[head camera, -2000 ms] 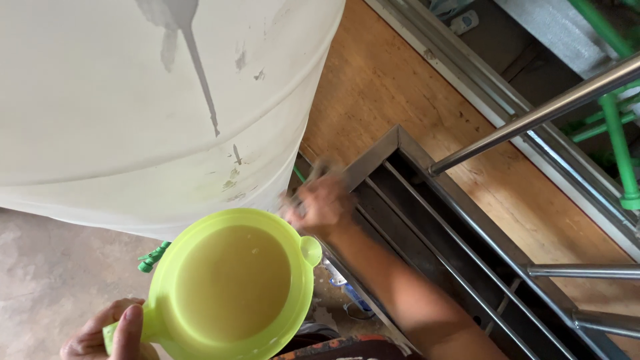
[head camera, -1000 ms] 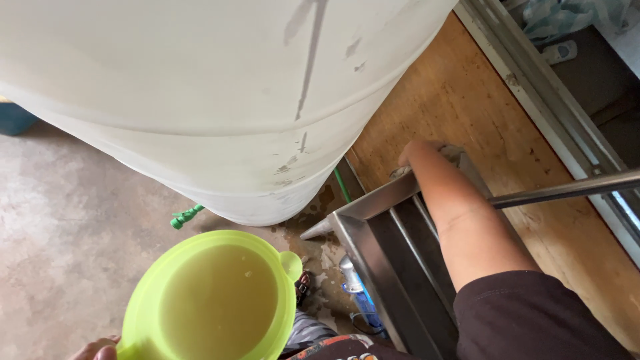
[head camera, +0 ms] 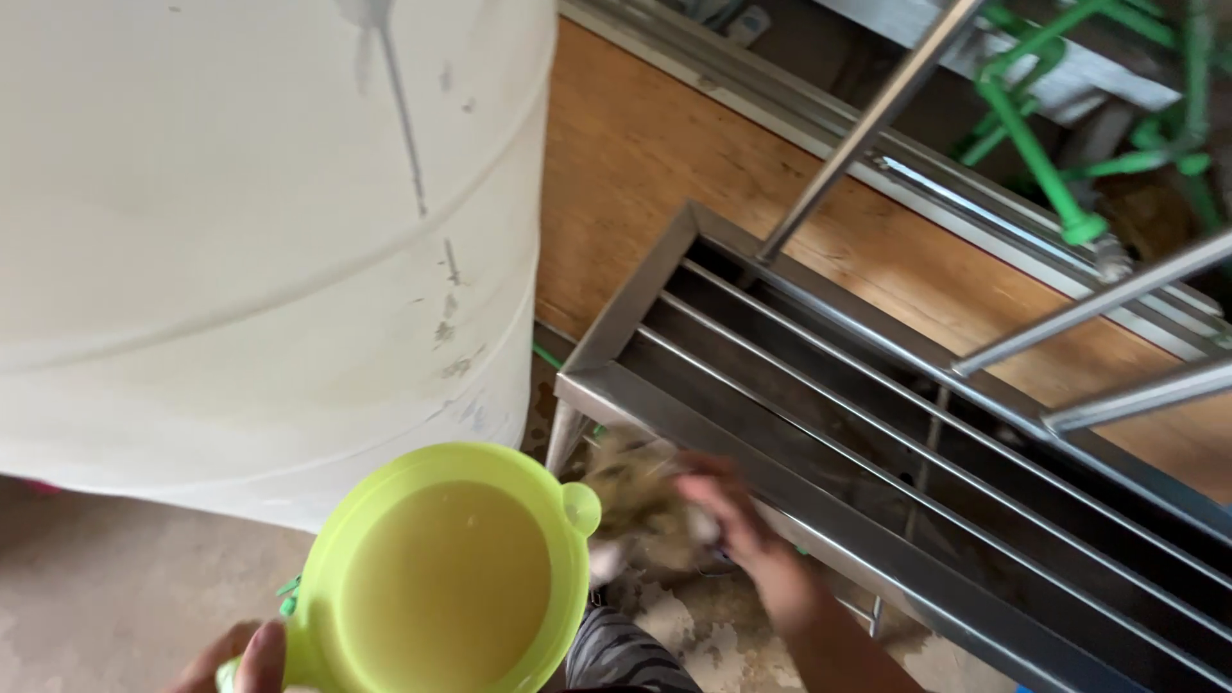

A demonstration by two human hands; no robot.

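My left hand (head camera: 252,662) grips the handle of a yellow-green plastic dipper (head camera: 573,616) at the bottom left; a cloudy tan liquid fills much of it. Right of the dipper, my right hand (head camera: 727,505) holds a blurred, brownish crumpled cloth or scrubber (head camera: 640,496). That hand is beside the front edge of a stainless steel slatted rack (head camera: 703,423). A large white plastic tank (head camera: 260,221) with grey streaks rises behind the dipper.
Wooden boarding (head camera: 626,164) runs behind the rack, and metal tubes (head camera: 871,125) slope up from it. Beyond a metal window track (head camera: 818,140) are green pipes or frames (head camera: 1039,164). Concrete floor (head camera: 125,587) shows at the lower left.
My right hand has come from the far corner of the rack back to its front side, near the dipper. The view has shifted towards the rack. My left hand still holds the dipper.
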